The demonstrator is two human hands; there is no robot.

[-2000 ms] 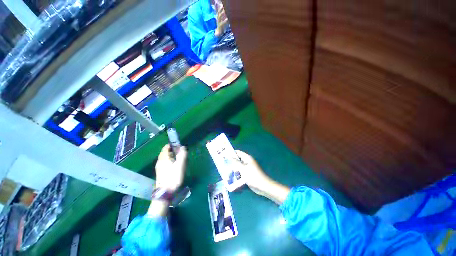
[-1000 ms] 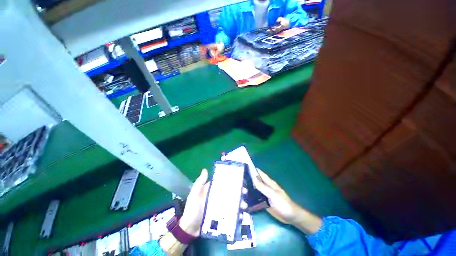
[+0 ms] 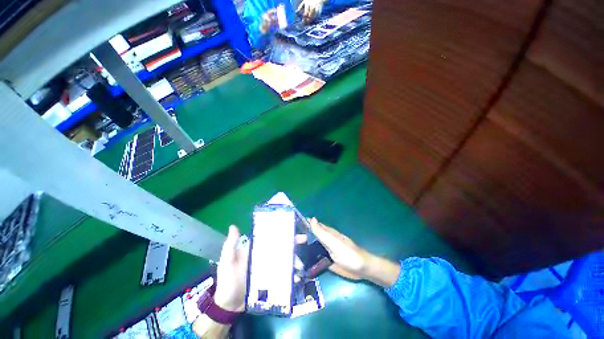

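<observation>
My left hand [image 3: 230, 277], with a dark red wristband, grips the left edge of a phone-sized middle frame [image 3: 272, 255]. The frame has a dark rim, a bright pale inside face and a small dark cut-out near its lower end. My right hand [image 3: 344, 254] is just right of it, with its fingers around dark parts [image 3: 310, 254] partly behind the frame. A white slab tip [image 3: 281, 198] shows above the frame. A white-edged unit with dark patches [image 3: 309, 297] shows below the hands, partly covered. How these pieces overlap is hard to tell.
White displays [image 3: 173, 316] stand in a row at lower left. Grey slabs [image 3: 155, 263] lie on the green belt. A white post [image 3: 126, 208] slants across the left. A dark part [image 3: 319, 149] lies ahead, beside tall brown cardboard [image 3: 463, 132]. A person's hands [image 3: 310, 9] show opposite.
Two seconds ago my left hand held a small grey piece upright and my right a white display; now my left hand holds the middle frame. Since one second ago, the grips look much the same; the view has shifted.
</observation>
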